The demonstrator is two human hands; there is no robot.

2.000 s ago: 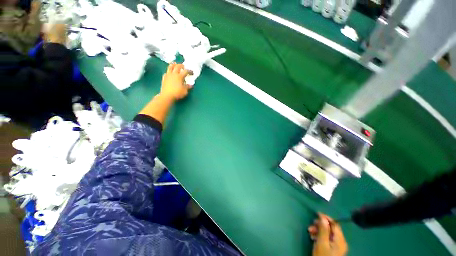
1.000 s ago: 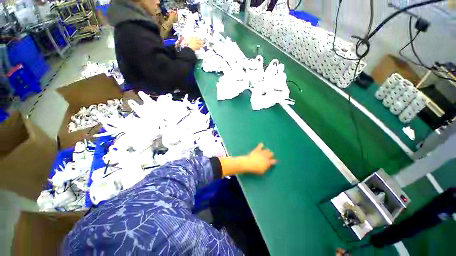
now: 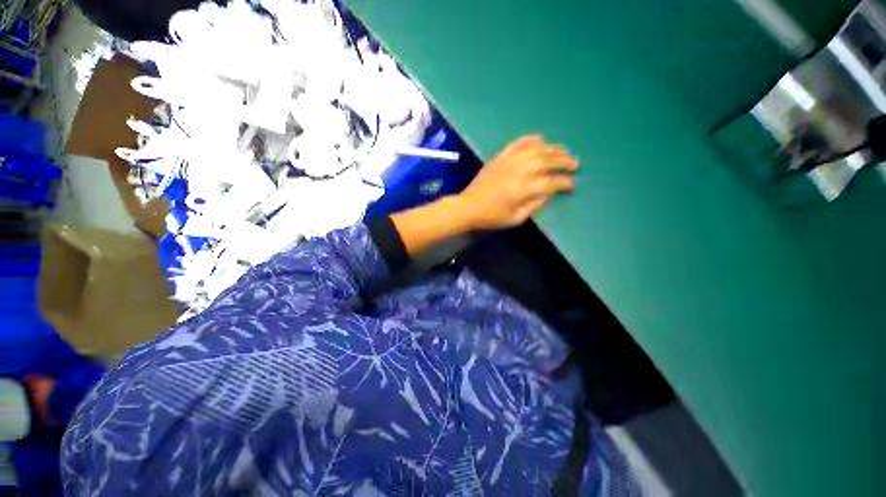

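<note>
My left hand (image 3: 525,182) rests at the near edge of the green bench (image 3: 622,243), fingers bent over the surface, with no part visible in it. My right hand is out of the picture. A large heap of white camera units (image 3: 282,107) fills a blue tote (image 3: 418,180) on the left, below the bench edge. A stick antenna (image 3: 427,152) juts from the heap towards my left hand. The screw feeder (image 3: 826,107) stands on the bench at the upper right, cut off by the picture's edge and blurred.
Brown open cartons (image 3: 117,291) stand on the floor at the left, beside the tote. Blue crates (image 3: 24,175) are at the far left edge. A dark shape of a person's clothing (image 3: 136,15) shows at the top left. A dark gap lies between my body and the bench edge.
The view has swung down and left towards the tote. My left hand first left the white units on the bench, then stayed at the near edge. My right hand has gone out of view.
</note>
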